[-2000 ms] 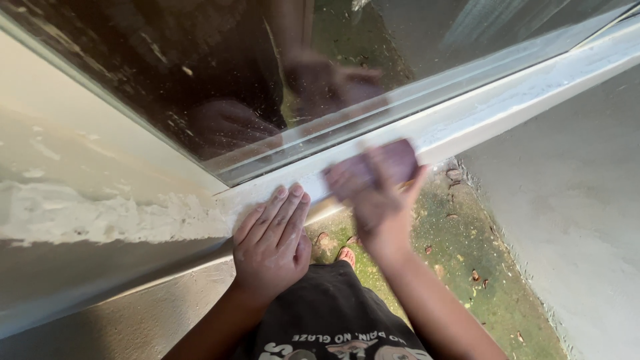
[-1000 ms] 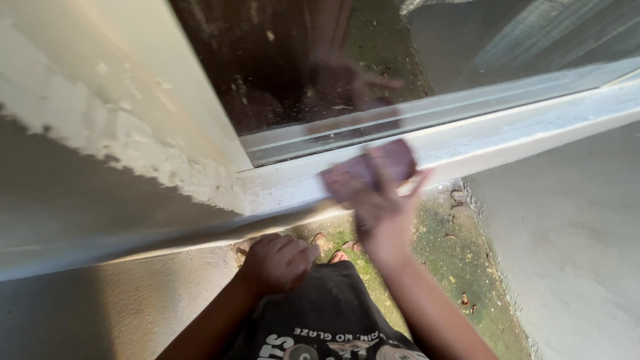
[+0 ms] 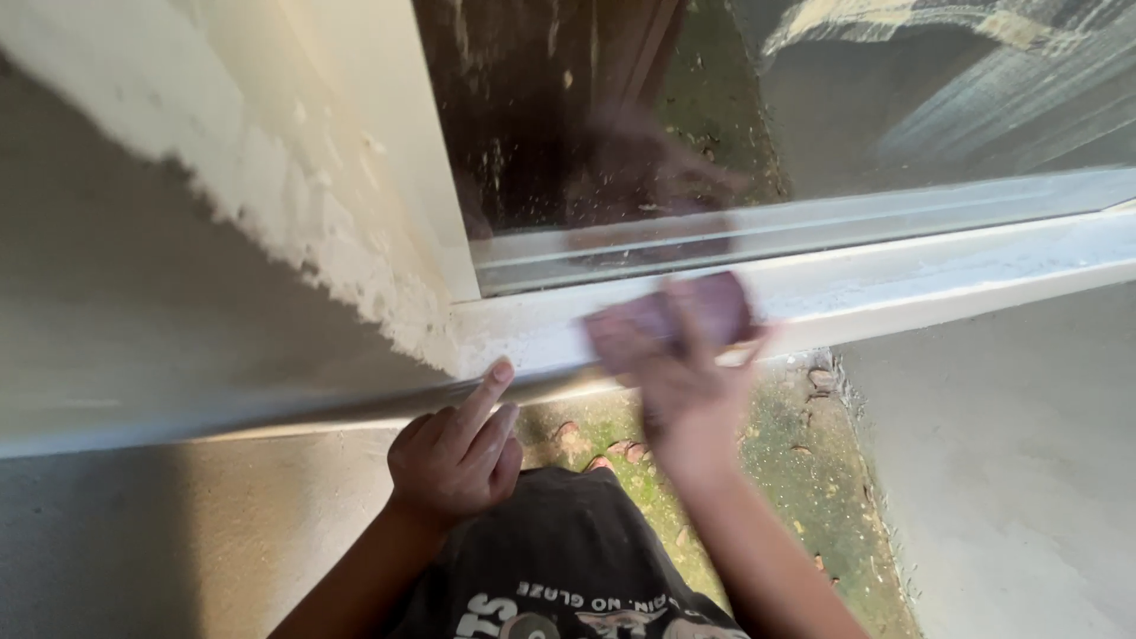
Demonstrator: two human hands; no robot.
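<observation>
My right hand (image 3: 701,390), blurred by motion, grips a purplish sheet, likely sandpaper (image 3: 719,311), folded or wrapped into a flat pad. The pad lies against the white window sill (image 3: 887,275), close under the glass. Nothing is held in my left hand (image 3: 457,457); its index finger points up toward the sill's left corner, the other fingers partly curled. Whether that fingertip touches the sill I cannot tell. Whitish dust or filler marks the sill surface.
A window pane (image 3: 586,115) with reflections rises above the sill. Left stands a wall with rough white filler (image 3: 293,204). Below are mossy ground (image 3: 781,470) with dry leaves and a grey concrete surface (image 3: 1003,461).
My left hand lay flat with fingers on the sill two seconds ago, then drew back curled; now its index finger is extended. My right hand still holds the pad on the sill.
</observation>
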